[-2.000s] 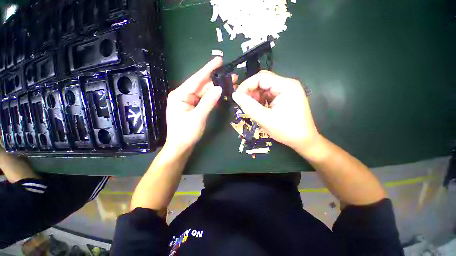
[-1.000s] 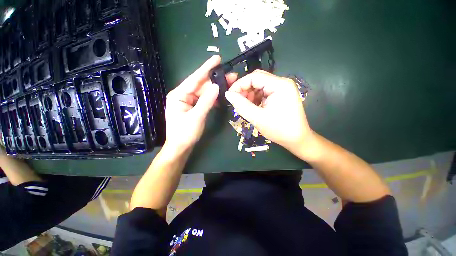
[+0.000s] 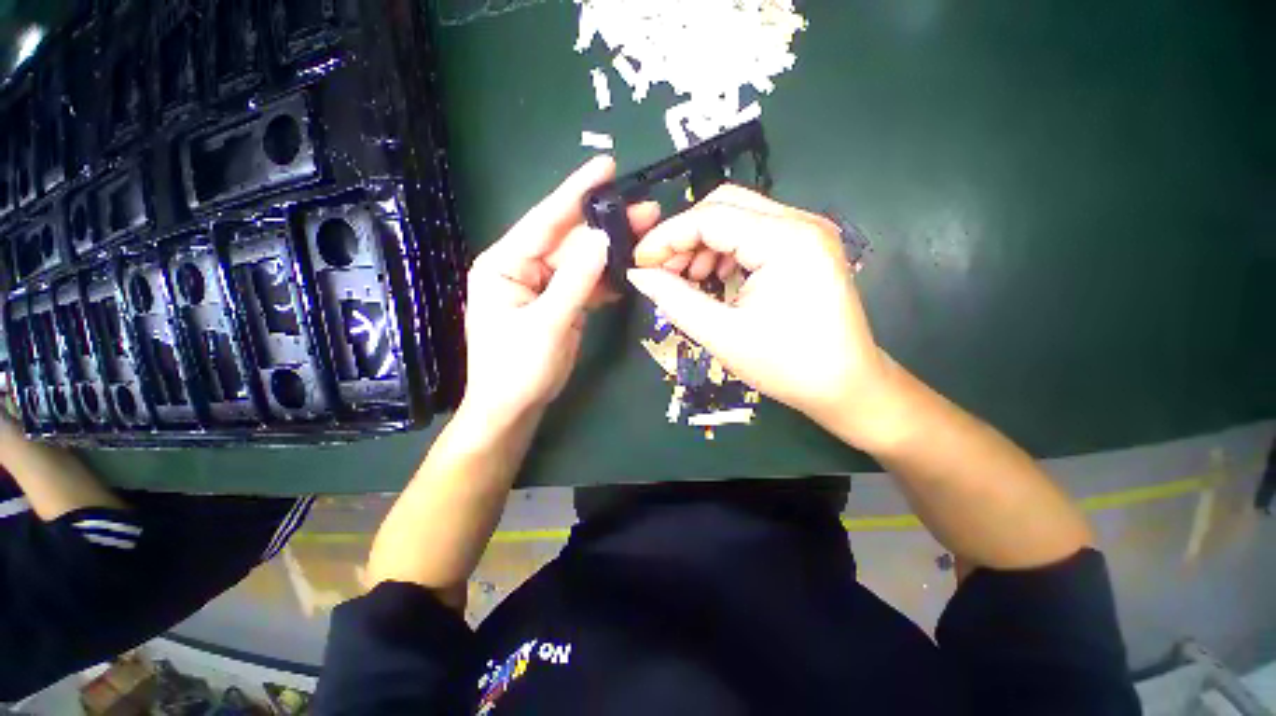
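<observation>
A narrow black plastic part [image 3: 686,161] with openings is held above the green bench, slanting up to the right. My left hand [image 3: 539,301] grips its near left end between thumb and fingers. My right hand [image 3: 763,287] has its thumb and fingertips pinched close to the lower edge of that end; whether they hold a small piece is too small to tell. A heap of small white pieces [image 3: 707,49] lies beyond the part. A mottled heap of tan, white and dark bits [image 3: 693,375] lies partly hidden under my right hand.
A large glossy black blister tray [image 3: 252,168] with pocket rows fills the left of the bench. Another person's arm [image 3: 49,469] is at the lower left. The bench's front edge [image 3: 672,483] runs before my body. A small dark thing lies right of my right hand.
My right fingertips have shifted slightly left and down along the end of the black part, and the fingers have curled a little. My left hand keeps its grip.
</observation>
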